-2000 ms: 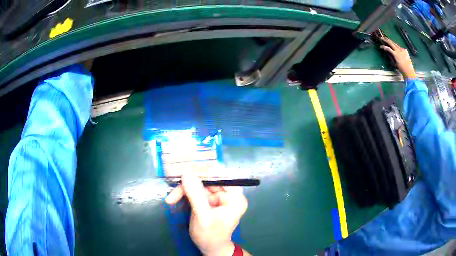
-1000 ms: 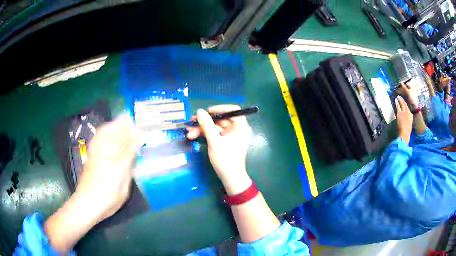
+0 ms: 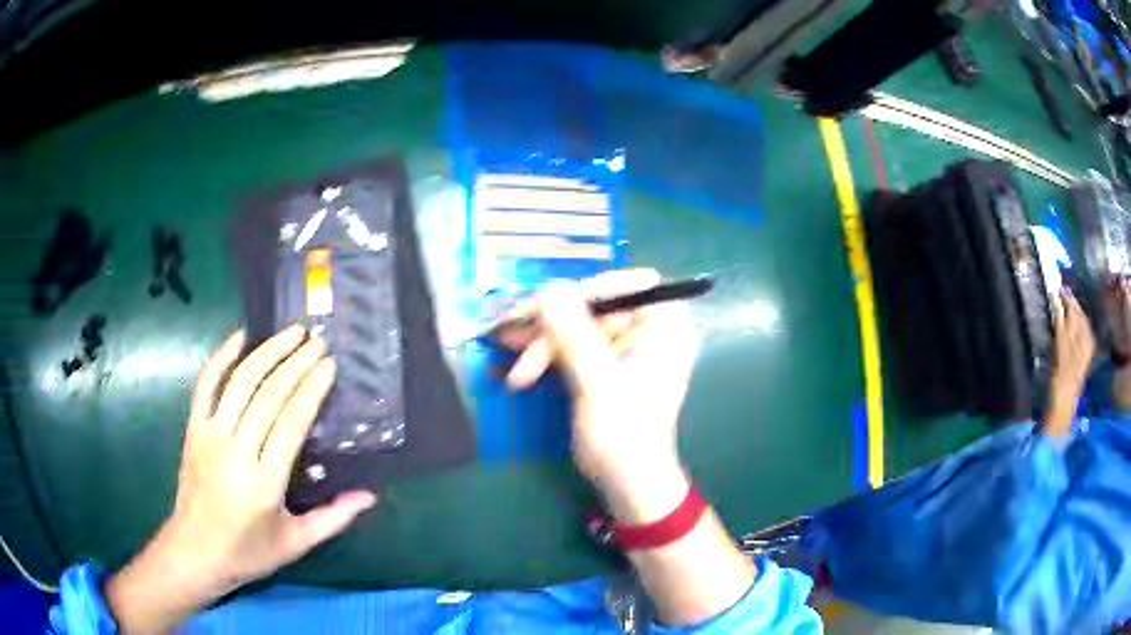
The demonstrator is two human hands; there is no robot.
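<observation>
A dark grey phone housing (image 3: 360, 335) lies on a black foam pad (image 3: 434, 409), with an orange flex cable (image 3: 319, 275) near its upper end. My left hand (image 3: 254, 434) lies flat with fingers apart over the housing's lower left edge. My right hand (image 3: 633, 385), with a red wrist band (image 3: 664, 521), holds black tweezers (image 3: 651, 295), their blurred tip pointing left between the pad and the blue film. Pale strips (image 3: 543, 217) lie in a column on the blue backing film (image 3: 509, 112) above that hand. Whether the tip holds anything is too blurred to tell.
Piles of small black pieces (image 3: 68, 258) lie at the left. A yellow tape line (image 3: 858, 298) runs on the right, beside a stack of black foam trays (image 3: 955, 292). A neighbouring person's blue sleeve (image 3: 980, 521) and hands show at right. A shelf post (image 3: 874, 62) stands at the back.
My left hand has moved from beside the strips down onto the housing, uncovering it. My right hand still holds the tweezers, now tipped toward the housing. The camera view has shifted.
</observation>
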